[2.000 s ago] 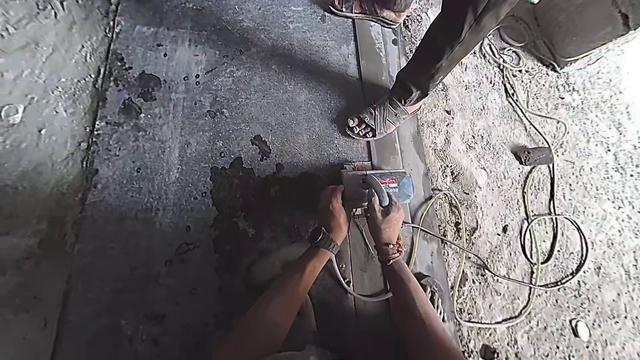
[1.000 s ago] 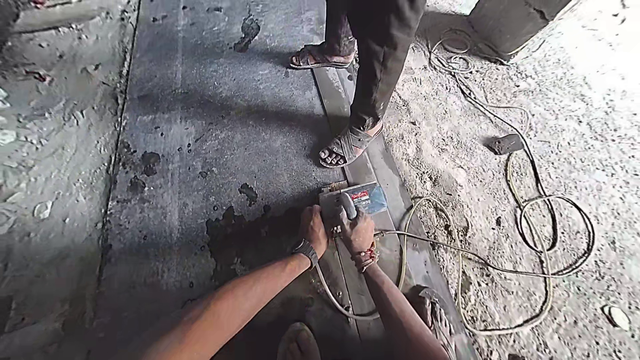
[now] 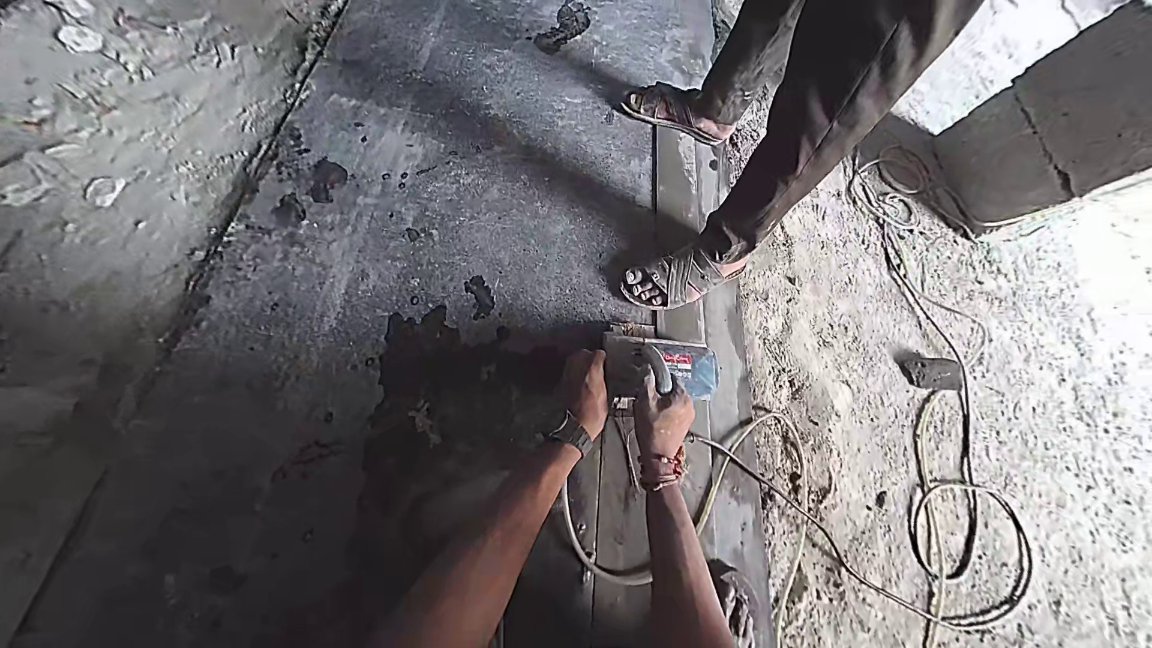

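A handheld power saw, its metal guard at the left and a blue motor housing [image 3: 702, 371] at the right, rests on the dark stone strip along the slab's right edge. My right hand [image 3: 664, 414] is closed around its grey curved handle. On the left, my left hand [image 3: 587, 389] grips the side of the metal guard; its fingers are partly hidden. The blade cannot be seen. Below the tool a pale hose [image 3: 576, 540] loops across the strips [image 3: 621, 504]. A wet dark patch [image 3: 468, 387] spreads over the grey slab [image 3: 504, 180] to the left.
Another person's sandalled foot [image 3: 684, 277] stands just beyond the saw, the other foot [image 3: 677, 112] farther up. Cables [image 3: 967, 490] coil on the rough ground at the right, near a dark block [image 3: 931, 372]. A large cracked concrete block [image 3: 1035, 135] stands at the upper right.
Both hands stay on the saw. The other person's far foot shows beside the strip, while the near foot remains close to the tool. The view has shifted somewhat.
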